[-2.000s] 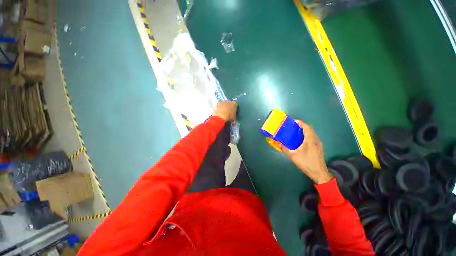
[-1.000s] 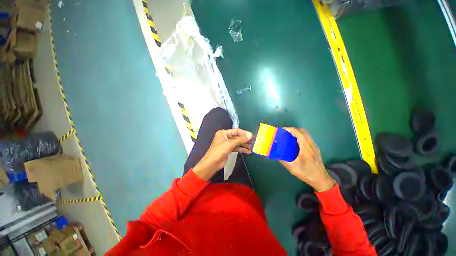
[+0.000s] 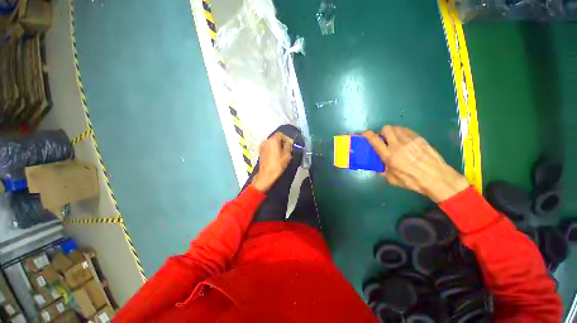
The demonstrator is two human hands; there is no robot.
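Note:
My right hand [image 3: 414,158] grips the blue and yellow tape dispenser [image 3: 359,152] above the green table [image 3: 373,76], its yellow end facing left. My left hand [image 3: 275,154] is just left of the table edge, fingertips pinched on a thin clear strip of packing tape [image 3: 302,148]. The strip stretches towards the dispenser; whether it is still joined there I cannot tell. The large clear plastic bag [image 3: 259,69] hangs along the near table edge, beyond my left hand.
Black ring-shaped cushions [image 3: 417,231] lie in a loose heap at the lower right. A yellow line [image 3: 467,94] crosses the table. Tape scraps lie on the tabletop. Cartons [image 3: 63,184] and striped floor lines are at the left.
My left hand came from the bag's edge to the dispenser, then moved left and up, away from it, with tape. The dispenser is now level, a little higher, and my right hand holds it from its right end.

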